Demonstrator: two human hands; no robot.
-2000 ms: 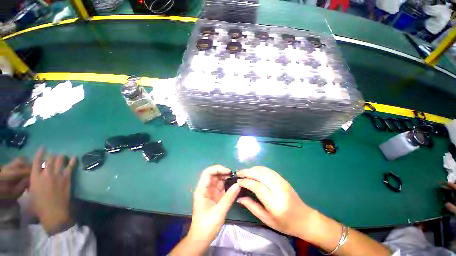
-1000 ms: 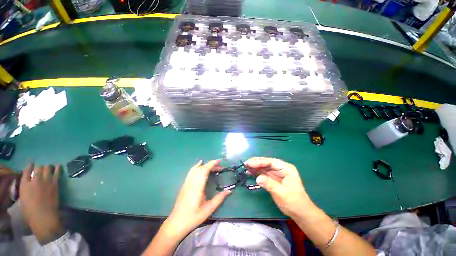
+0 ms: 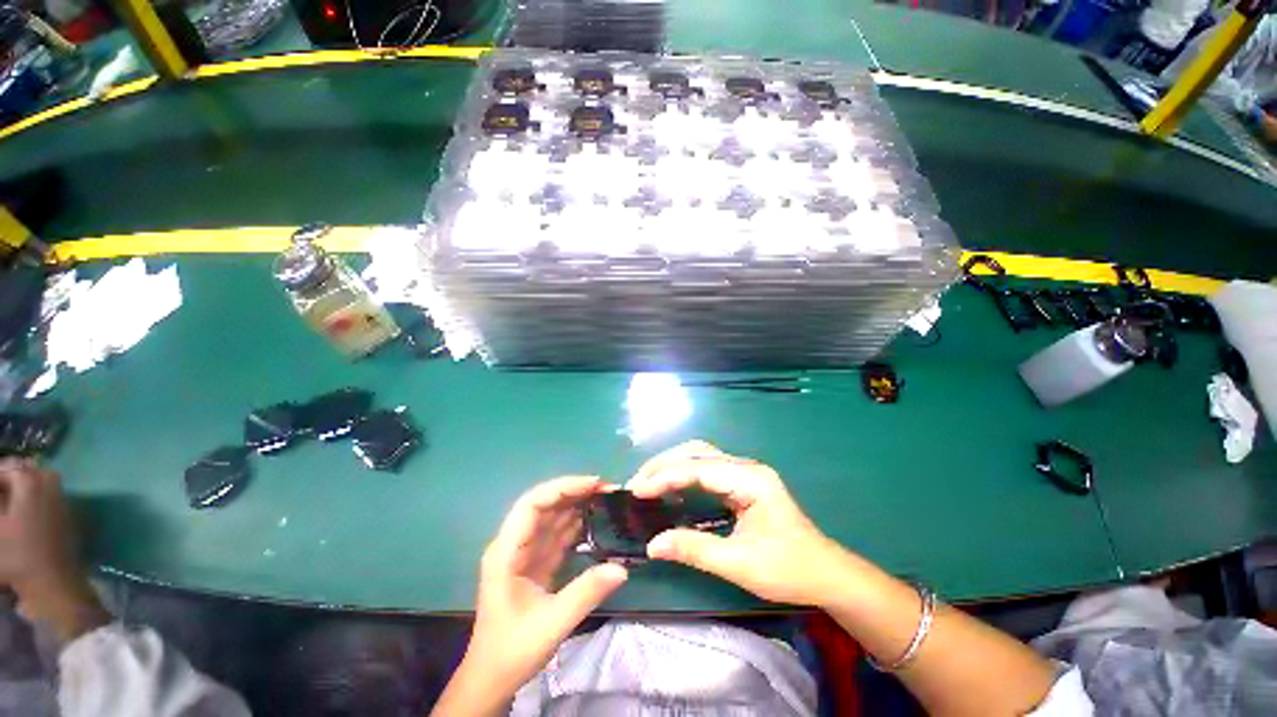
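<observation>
My left hand (image 3: 539, 567) and my right hand (image 3: 749, 530) meet low in the centre of the view. Between their fingertips are dark rounded-square pieces with shiny edges, side by side. My left fingers hold the left piece (image 3: 616, 524) by its edge. My right fingers hold the right piece (image 3: 706, 513) and reach over to the left one. Whether the pieces touch, and whether they are open rings or filled, I cannot tell.
A tall clear tray stack (image 3: 672, 311) stands ahead. Black watch heads (image 3: 331, 416), a yellowish bottle (image 3: 336, 303) and wipes (image 3: 105, 322) lie left. Tweezers (image 3: 742, 384), a small module (image 3: 880, 383), a whitish bottle (image 3: 1076, 367) and a black ring (image 3: 1064, 468) lie right.
The single dark bundle between my hands came apart into two open rings, one per hand. Now the pieces look darker and my hands are closer together. The neighbour's hand at left has moved outward.
</observation>
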